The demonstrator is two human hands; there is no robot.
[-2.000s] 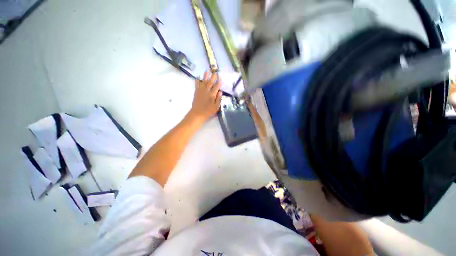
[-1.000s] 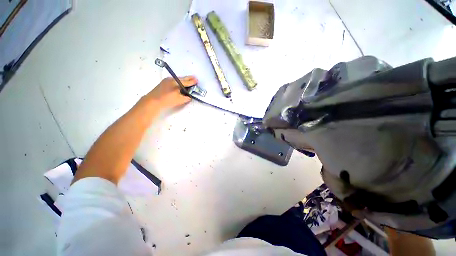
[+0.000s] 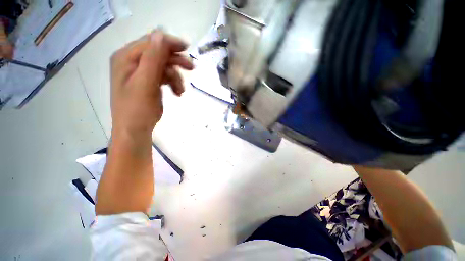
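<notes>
The blue and silver cutting machine (image 3: 306,76) fills the upper right, with thick black cable coiled round it. Its flat grey base plate (image 3: 257,136) rests on the white table below the motor. The edge of the paper-topped fabric lay (image 3: 211,76) shows left of the machine, mostly hidden by it. My left hand (image 3: 145,76) is raised over the table, left of the machine, slightly blurred, with fingers loosely curled and apart and nothing seen in it. My right forearm reaches up behind the machine; the right hand itself is hidden.
Cut pieces (image 3: 165,165) lie on the table, partly behind my left forearm. Another paper-topped lay (image 3: 76,38) is at the upper left with a narrow bar (image 3: 54,23) on it. Another person's hand (image 3: 6,48) is at the left edge. Scraps (image 3: 352,214) are heaped below the table edge.
My left hand has let go of the clamp and lifted away from the lay. The machine has turned and moved left, now covering the clamp, both weight bars and the small box.
</notes>
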